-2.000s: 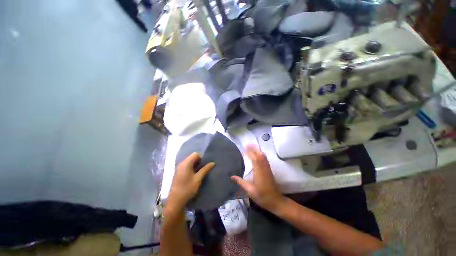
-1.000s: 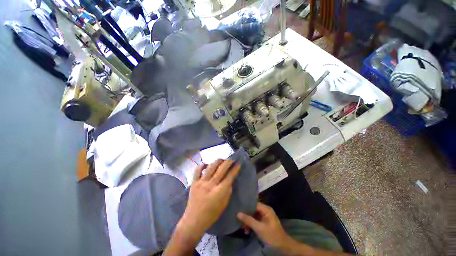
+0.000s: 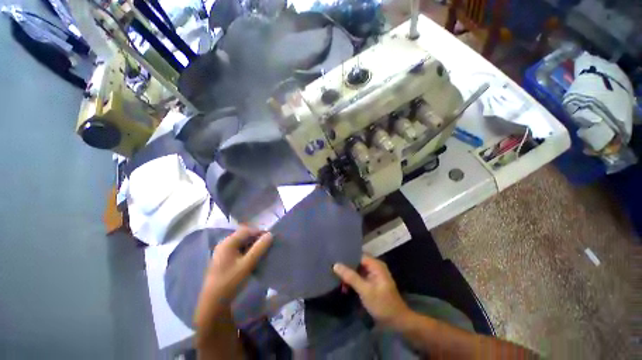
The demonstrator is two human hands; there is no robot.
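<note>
A grey fabric piece [image 3: 310, 242] lies in front of the overlock machine [image 3: 376, 133], its upper edge close to the presser foot area [image 3: 343, 184]. My left hand [image 3: 232, 271] pinches its left edge between thumb and fingers. My right hand [image 3: 373, 287] pinches its lower right edge, thumb on top. Another grey disc [image 3: 184, 274] lies on the white table at the left, partly under my left hand and forearm. A white stack [image 3: 165, 200] lies behind that disc.
A heap of grey sewn pieces [image 3: 264, 151] lies behind the work. A second sewing machine [image 3: 112, 112] stands far left. The accessory tray [image 3: 508, 146] and a blue tool [image 3: 467, 136] are at the table's right. A blue basket [image 3: 556, 84] with white cloth stands beyond.
The view has swung right since the first frame. Since the second, my left hand has moved left from on top of the grey piece to its left edge, and the piece lies more spread out.
</note>
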